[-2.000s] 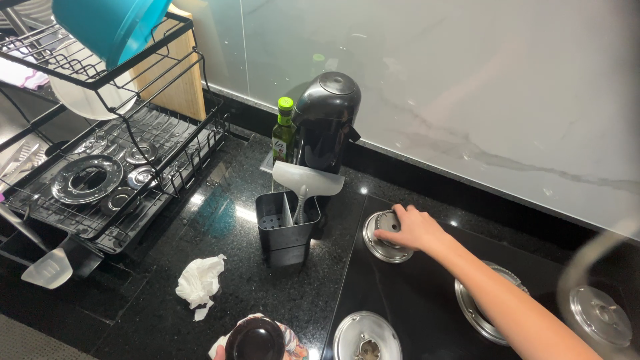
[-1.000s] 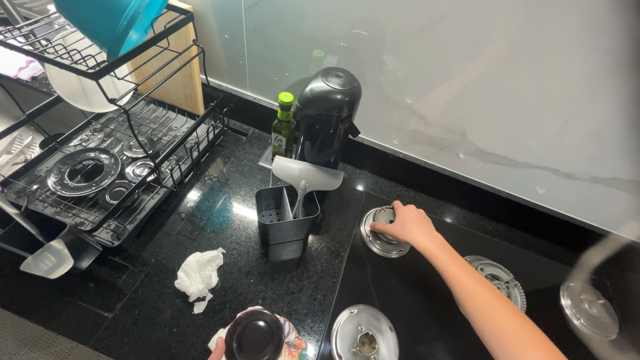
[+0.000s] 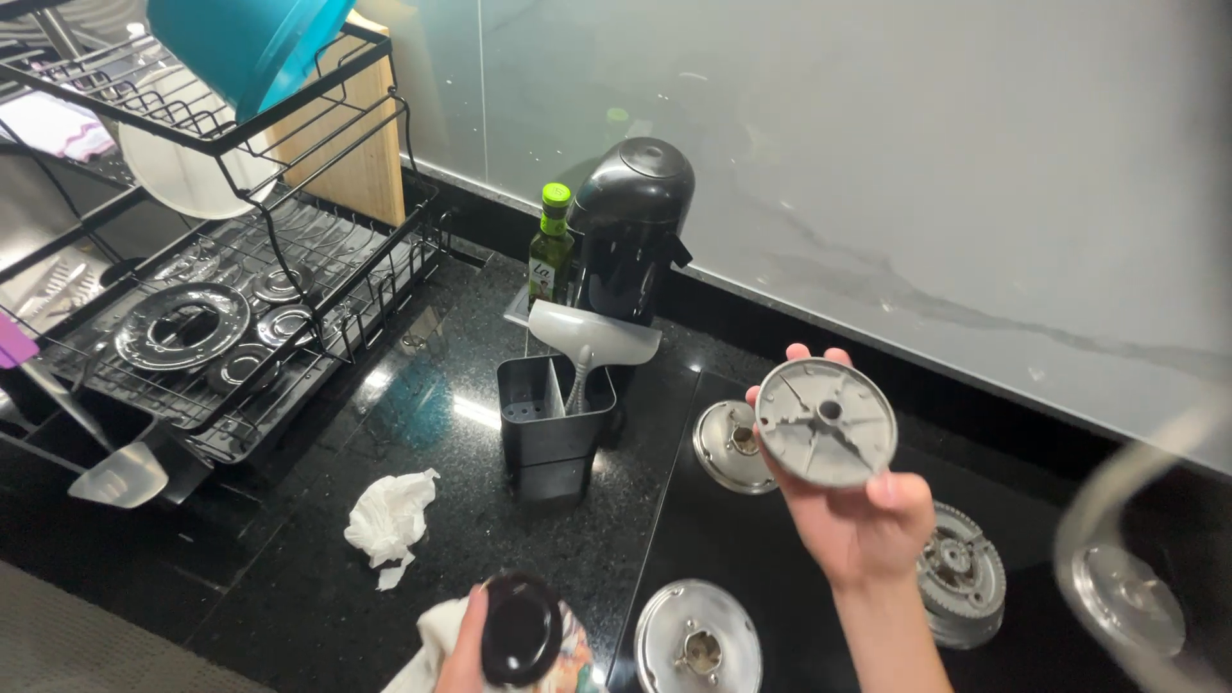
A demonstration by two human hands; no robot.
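Observation:
My right hand (image 3: 866, 520) holds up a round grey metal burner head (image 3: 826, 422), its ribbed underside with a central hole turned toward me. Behind it, a bare burner base (image 3: 722, 448) sits on the black glass cooktop (image 3: 770, 597). At the bottom edge my left hand (image 3: 464, 645) grips a black round burner cap (image 3: 521, 628), with a pale patterned cloth (image 3: 568, 654) around or beneath it. Between my hands is another bare burner base (image 3: 698, 640). A burner with its toothed ring (image 3: 962, 568) stands right of my right wrist.
At left stands a black wire dish rack (image 3: 318, 337) holding a teal basin (image 3: 250, 48) and black burner caps (image 3: 183, 327). A crumpled white tissue (image 3: 390, 520), a black caddy (image 3: 553, 433) with a squeegee (image 3: 592, 335), a green bottle (image 3: 551, 255) and a black pump thermos (image 3: 635, 231) stand on the counter.
My right hand has lifted the burner head off the back burner and turned its underside up, baring the base. My left hand and the black cap remain low in view.

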